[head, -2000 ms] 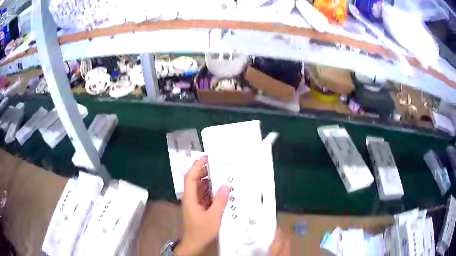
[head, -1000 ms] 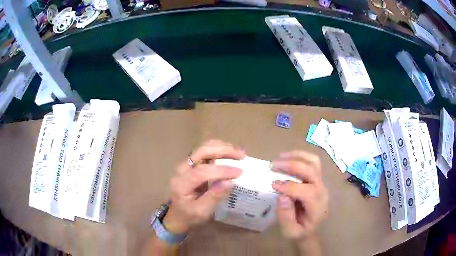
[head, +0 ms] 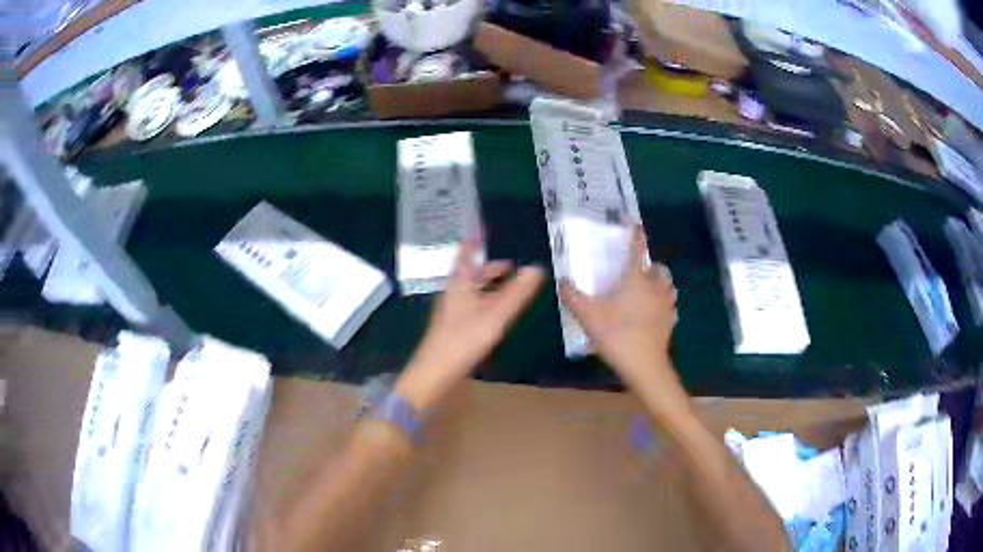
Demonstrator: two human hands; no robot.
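A white retail box (head: 437, 205) lies on the green belt just beyond my left hand. My left hand (head: 480, 297) is open, fingers apart, with a fingertip at the box's lower right corner. My right hand (head: 634, 307) is closed around the lower part of another long white box (head: 582, 173) over the belt. A plain white patch shows between its thumb and fingers; blur hides whether it is a flap or paper. A third white box (head: 307, 275) lies slanted to the left, and another (head: 755, 264) to the right.
White cartons (head: 194, 453) overlap on the cardboard-covered table at left, more (head: 900, 474) at right beside blue packets and white papers (head: 792, 474). A small blue-purple square (head: 644, 435) lies near my right forearm. A white post (head: 81, 226) stands at left; a cluttered shelf is behind.
My hands have moved from the box over the table out to the belt and apart. A box now lies beyond my left hand. The view has tilted up.
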